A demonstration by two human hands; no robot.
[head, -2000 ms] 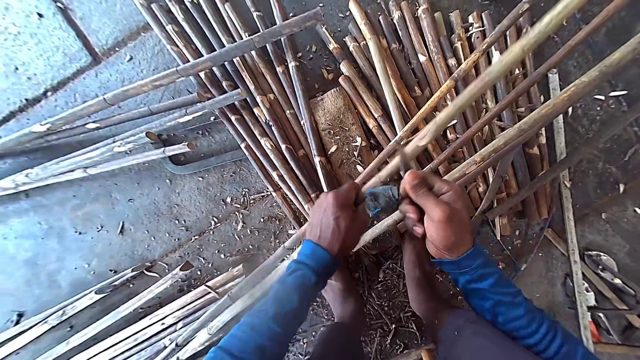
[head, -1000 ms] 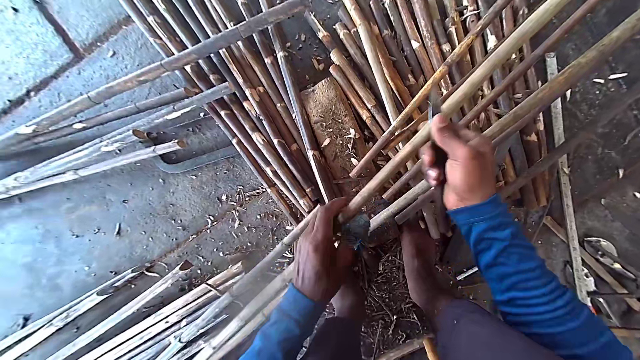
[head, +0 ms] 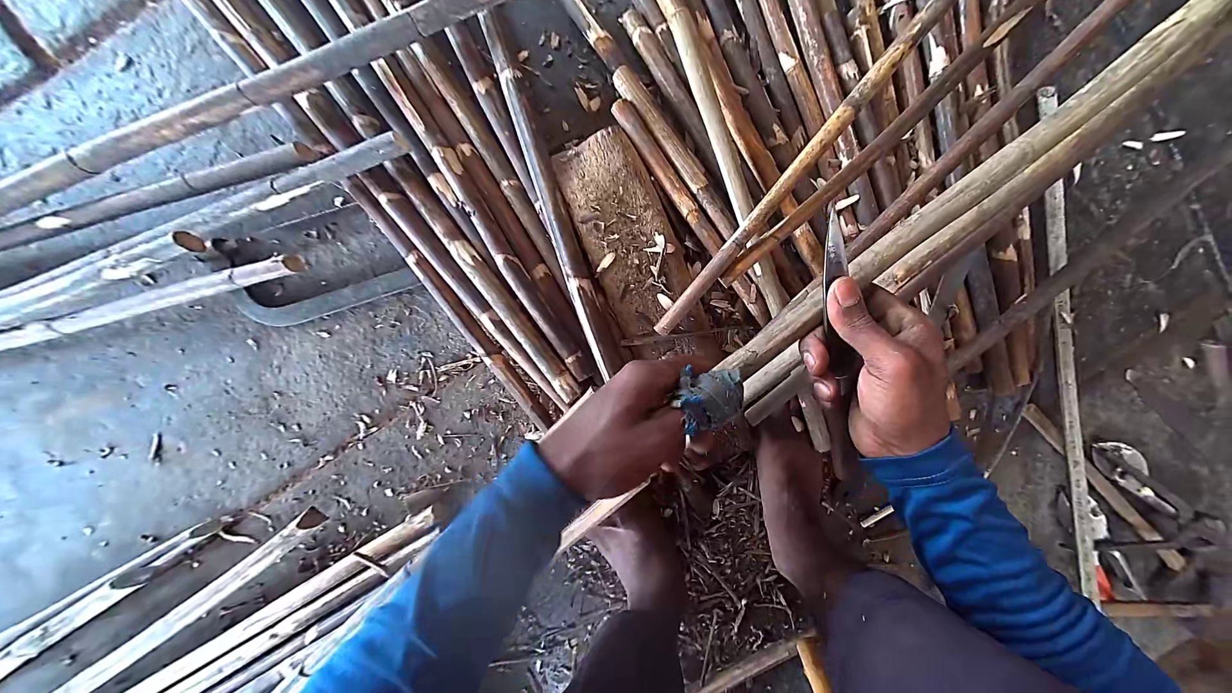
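My left hand (head: 621, 423) is closed around a pale cane pole; a blue-grey cloth wrap (head: 709, 397) covers one of its fingers. Just beyond that hand, two pale canes (head: 972, 202) lie side by side and run to the upper right. My right hand (head: 890, 361) grips a knife (head: 835, 250) with its blade pointing up, close against these canes. Below the canes are my bare feet, with dark shavings (head: 736, 577) between them. The far ends of the canes leave the view.
Bundles of dark canes (head: 462, 192) fan out ahead, beside a wooden block (head: 626, 221) strewn with chips. More poles (head: 192, 106) cross at the left, over a metal frame (head: 327, 298). Split canes (head: 289, 597) lie at the lower left. Metal tools (head: 1136, 481) rest at the right.
The knife hand has moved out along the canes from beside my left hand, then come partway back toward it. My left hand stays closed on the cane.
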